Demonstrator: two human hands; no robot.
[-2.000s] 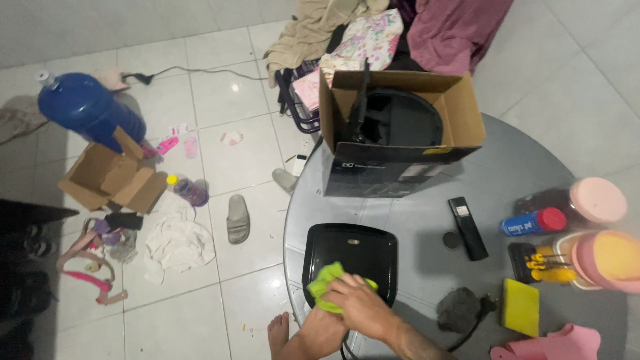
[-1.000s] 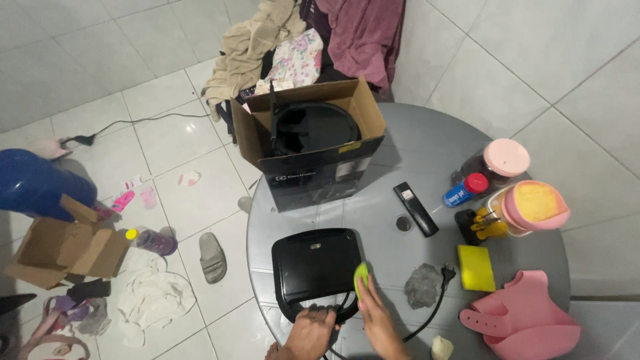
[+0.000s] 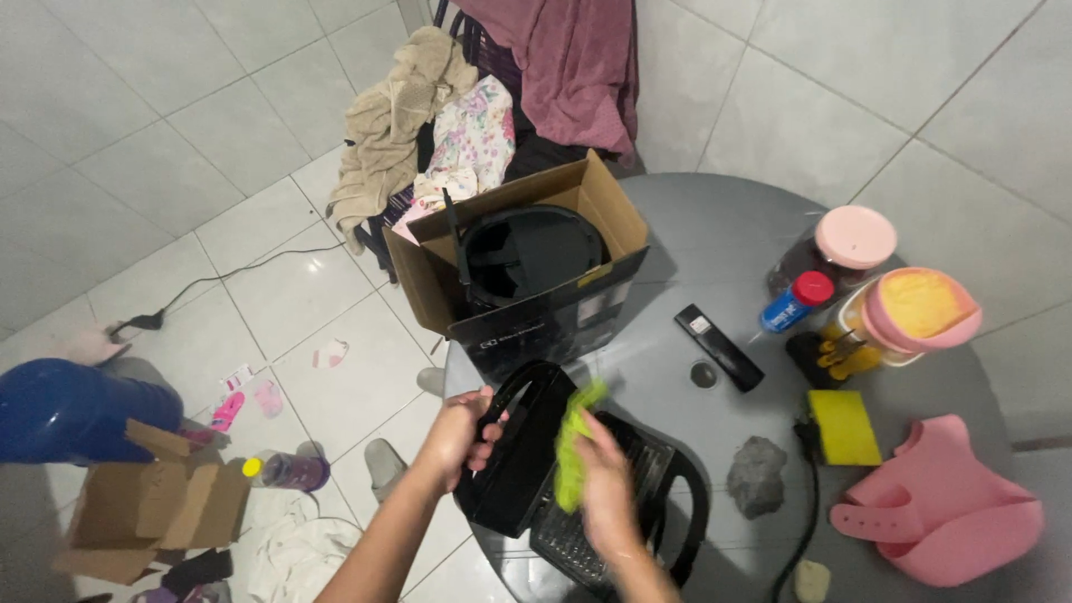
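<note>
A black electric sandwich press (image 3: pixel 523 461) lies opened out on the round grey table (image 3: pixel 712 209), its ridged plate showing on the right half. My left hand (image 3: pixel 469 431) is closed around the handle of its raised half. With my right hand (image 3: pixel 605 473) I hold a bright green cloth (image 3: pixel 574 448) over the hinge side of the ridged plate; whether the cloth touches the plate is hard to tell. The press's power cord (image 3: pixel 806 519) runs along the table to the right, near a grey crumpled cloth (image 3: pixel 756 476).
Behind the press stands an open cardboard box (image 3: pixel 536 322) holding a black appliance. A black remote-like object (image 3: pixel 718 347), yellow sponge (image 3: pixel 844 427), pink silicone bib (image 3: pixel 946 511) and lidded containers (image 3: pixel 856 238) are on the right. Clothes (image 3: pixel 469 134) are piled behind the box.
The sandwich press was closed and now lies open. My left hand has come onto its handle, and the green cloth has moved from the outer lid to over the inside.
</note>
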